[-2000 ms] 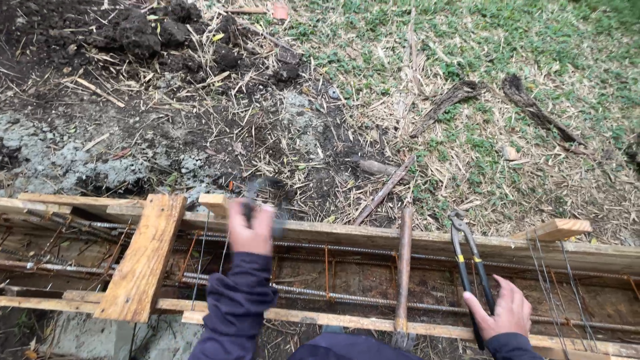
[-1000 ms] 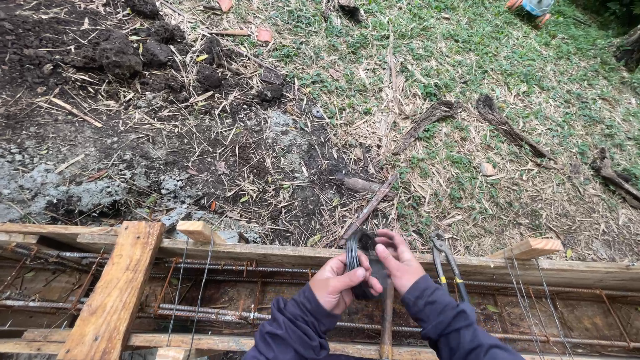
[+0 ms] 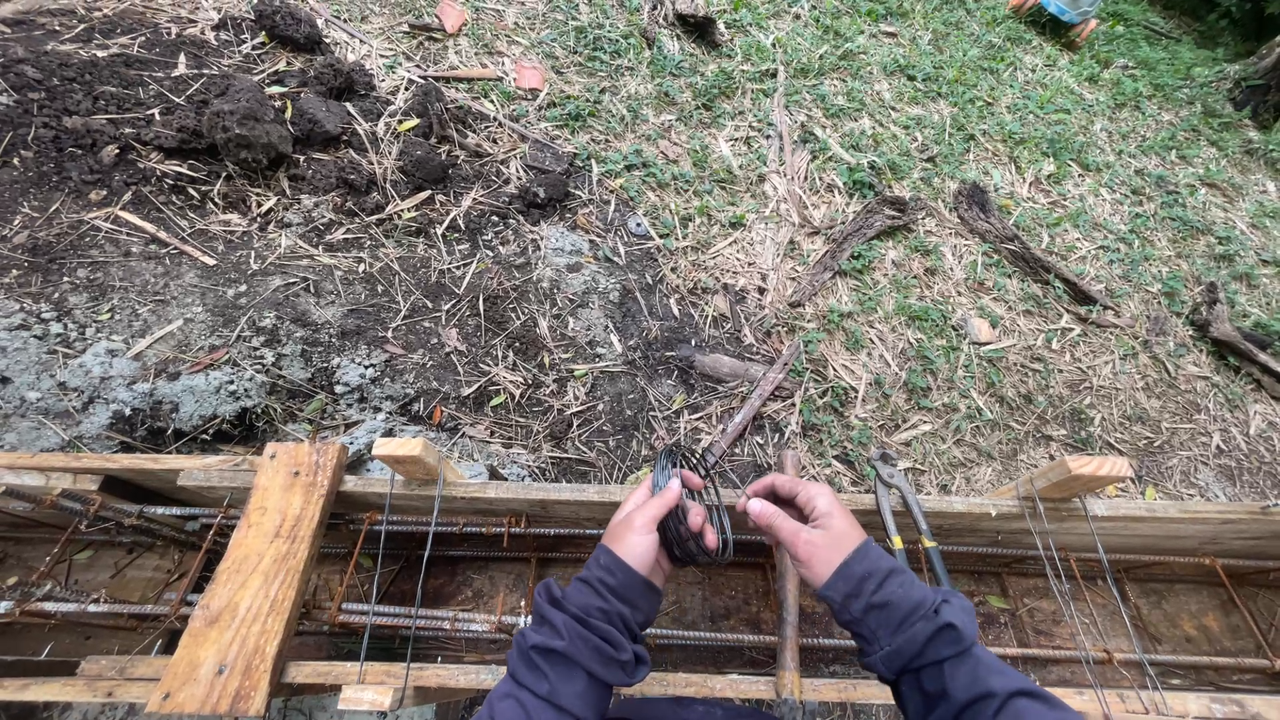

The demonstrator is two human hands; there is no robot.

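Observation:
My left hand is closed around a coil of dark tie wire, above the far board of a wooden formwork. Just right of the coil, my right hand pinches what looks like the thin wire's end between thumb and fingers. Pincers with dark, yellow-marked handles rest on the far board, to the right of my right hand. Behind my right wrist, a wooden handle lies across the formwork; its lower end is cut off by the frame.
Ribbed steel bars with rusty stirrups run inside the formwork. A wooden crosspiece spans it at left. Wire loops pass by short wood blocks. Beyond lie soil clods, dry branches and grass.
Two seconds ago my hands were apart, the right one by the pincers. They came together at the coil; now my right hand is slightly right of it, and the pincers lie on the board.

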